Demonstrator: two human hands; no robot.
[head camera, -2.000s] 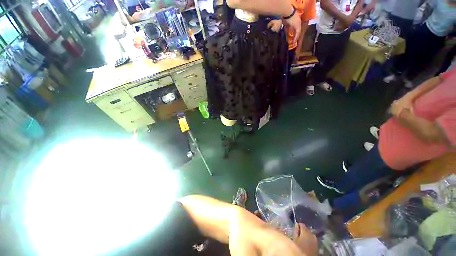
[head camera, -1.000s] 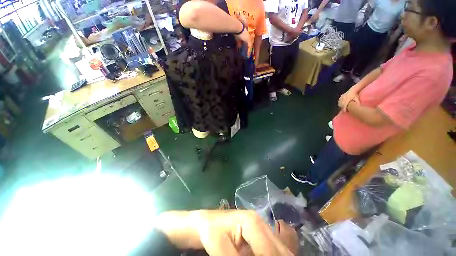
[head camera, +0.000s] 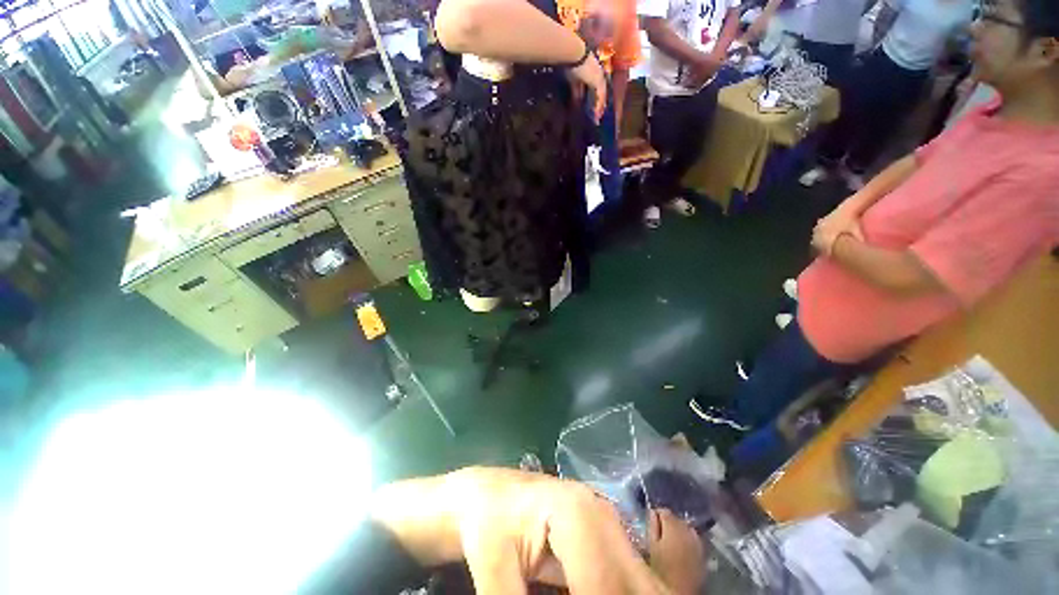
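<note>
A clear, open-topped plastic bag [head camera: 598,447] stands at the bottom centre, with a dark mass showing through its side. My left hand [head camera: 528,529] reaches in from the lower left, in front of the bag's near side. Its fingers bend down and the bottom edge cuts them off, so what they touch is hidden. My right hand [head camera: 674,552] shows only in part, small and blurred, with thumb or finger against the bag's near right side; it appears to grip the plastic.
Plastic-wrapped goods [head camera: 964,471] lie at the lower right by an orange-yellow table [head camera: 813,477]. A person in a pink top [head camera: 929,244] stands beside it. A dress form in a black patterned skirt [head camera: 499,186], a desk [head camera: 209,238] and more people are beyond. Glare covers the lower left.
The view has swung right and up since the earliest frame, showing more of the person in pink and the table. My left hand has come round before the bag; my right hand stays at it.
</note>
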